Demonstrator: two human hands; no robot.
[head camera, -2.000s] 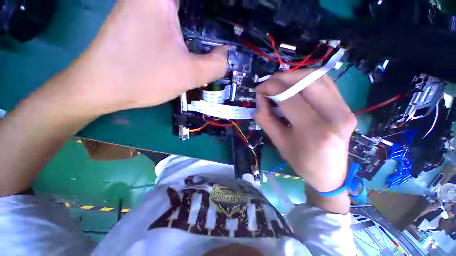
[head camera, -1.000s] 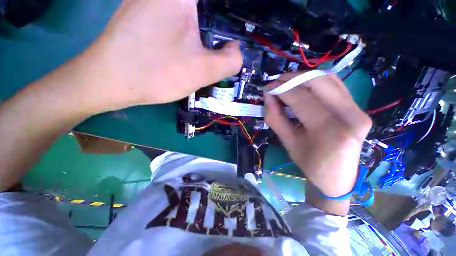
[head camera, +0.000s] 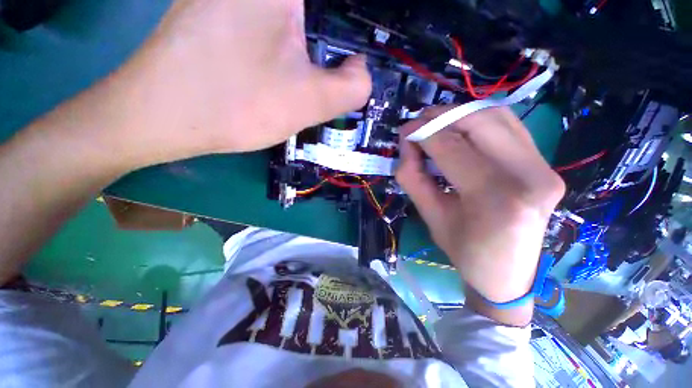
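A black module (head camera: 345, 195) with white strips and red and yellow wires lies on the green mat. My left hand (head camera: 228, 76) reaches over its upper left, thumb out across it; its fingers are hidden behind the palm and the black housing. A white flat ribbon cable (head camera: 485, 104) runs from a connector on the black housing (head camera: 485, 30) to the fingertips of my right hand (head camera: 482, 182), which pinches its end over the module's right side. Another white strip (head camera: 345, 159) lies across the module. Red wires (head camera: 497, 85) loop beside the housing.
The green bench mat (head camera: 205, 186) ends in an edge near my body. At the right are a black frame part (head camera: 641, 151) with silvery inside and blue coiled cord (head camera: 593, 246). A brown box (head camera: 148, 215) shows below the bench edge. My right wrist wears a blue band (head camera: 548, 295).
Compared with two seconds ago, both hands, the housing and the ribbon cable appear further right in the picture. Since one second ago there is little change; the right hand keeps its pinch.
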